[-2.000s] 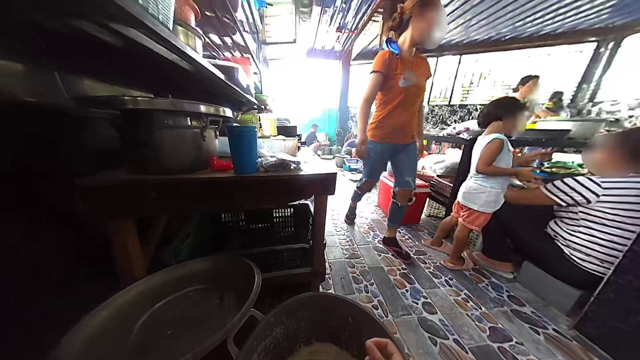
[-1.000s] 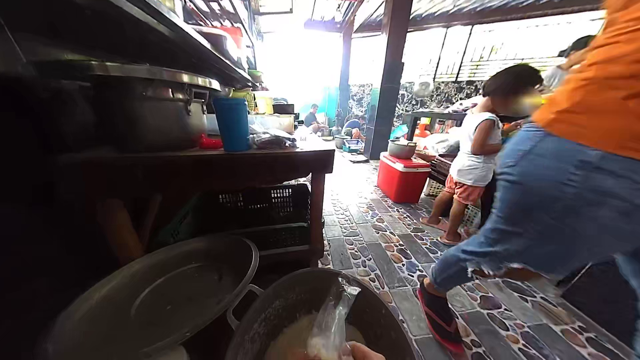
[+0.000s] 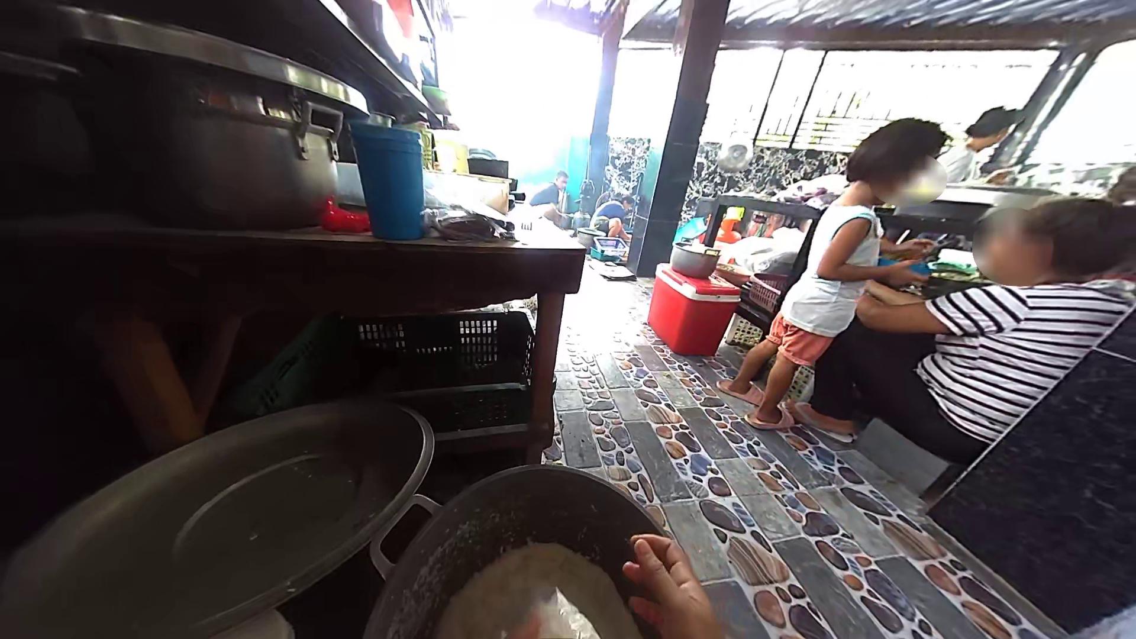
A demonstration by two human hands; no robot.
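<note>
At the bottom centre stands a deep dark metal pot (image 3: 470, 524) with a pale, grainy mass (image 3: 532, 577) inside. My right hand (image 3: 666, 581) is at the pot's right rim, its fingers curled and slightly apart, with nothing visible between them. Low over the pale mass lies a clear plastic bag (image 3: 568, 617), cut off by the bottom edge. A blurred reddish patch beside the bag may be part of my left hand; its grip cannot be made out. Left of the pot is a large round metal lid (image 3: 311, 506), close to the pot's loop handle (image 3: 395, 537).
A wooden table (image 3: 399, 266) at the left holds a large lidded pot (image 3: 222, 151) and a blue plastic cup (image 3: 390, 182), with crates (image 3: 444, 355) beneath. A red cooler (image 3: 692, 315) stands on the stone-patterned floor. At the right, one person (image 3: 834, 266) stands near a seated person (image 3: 1021, 337).
The person in the orange shirt, walking past at the right before, is out of view. The plastic bag, upright over the pot one second ago, is now lower, and my right hand is apart from it.
</note>
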